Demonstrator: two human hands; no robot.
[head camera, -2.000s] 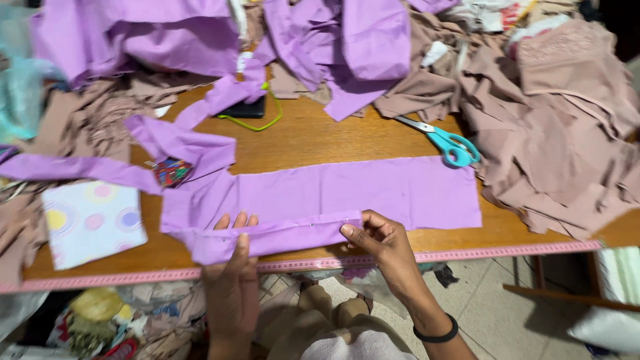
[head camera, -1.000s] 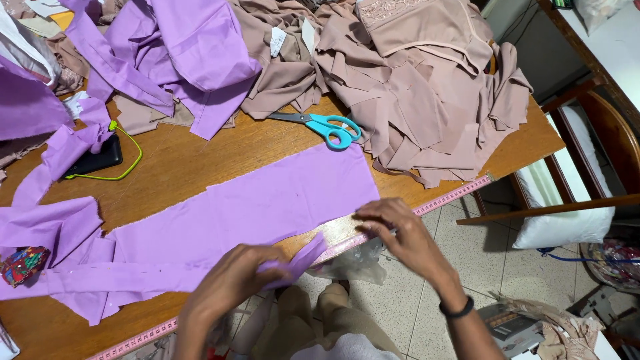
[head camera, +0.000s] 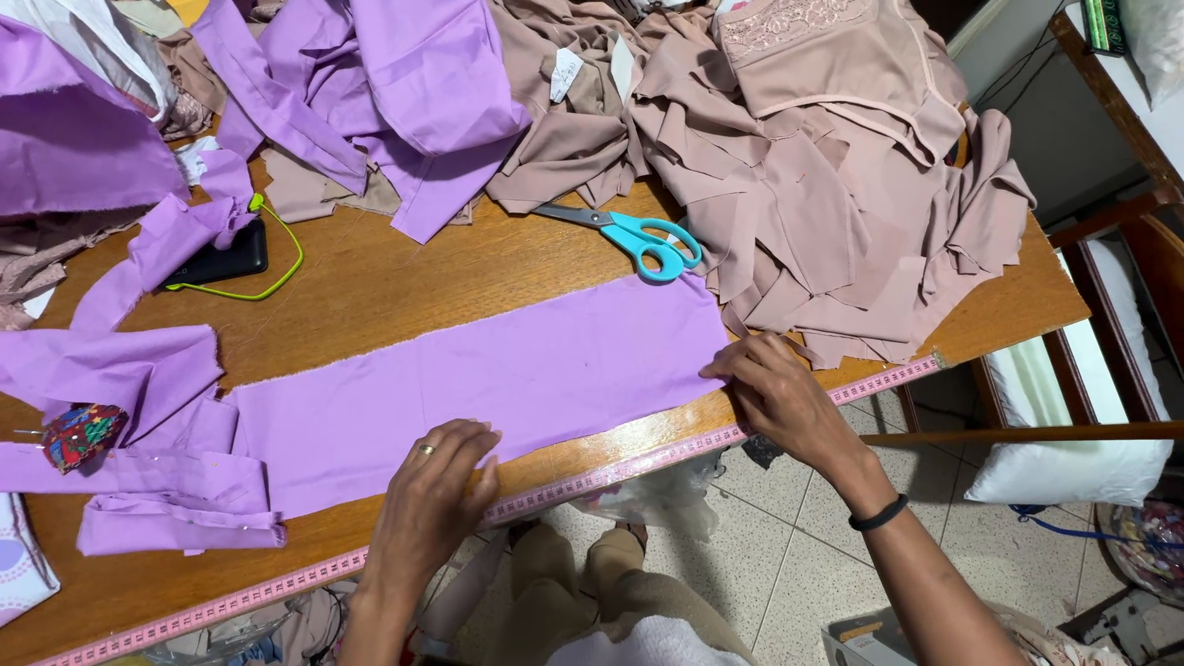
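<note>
A long purple fabric panel (head camera: 481, 379) lies flat on the wooden table. My right hand (head camera: 782, 393) touches its right front corner with the fingertips; whether it pinches the cloth I cannot tell. My left hand (head camera: 444, 490), with a ring, rests near the panel's front edge, fingers slightly curled and nothing seen in them. Left of the panel lies a folded purple strip (head camera: 176, 523) with pins in it. A patterned pincushion (head camera: 83, 437) sits on purple cloth at the far left. Teal-handled scissors (head camera: 638, 239) lie at the panel's back right corner.
A pink tape measure (head camera: 592, 476) runs along the table's front edge. Beige fabric pieces (head camera: 795, 213) and purple cloth (head camera: 435, 83) are heaped at the back. A black device (head camera: 222, 254) with a green cord lies at the left back. A wooden chair (head camera: 1101, 324) stands at right.
The folded strip, held in both hands two seconds ago, now lies at the left, let go. My right hand has come onto the panel's right corner. The view has swung to the right.
</note>
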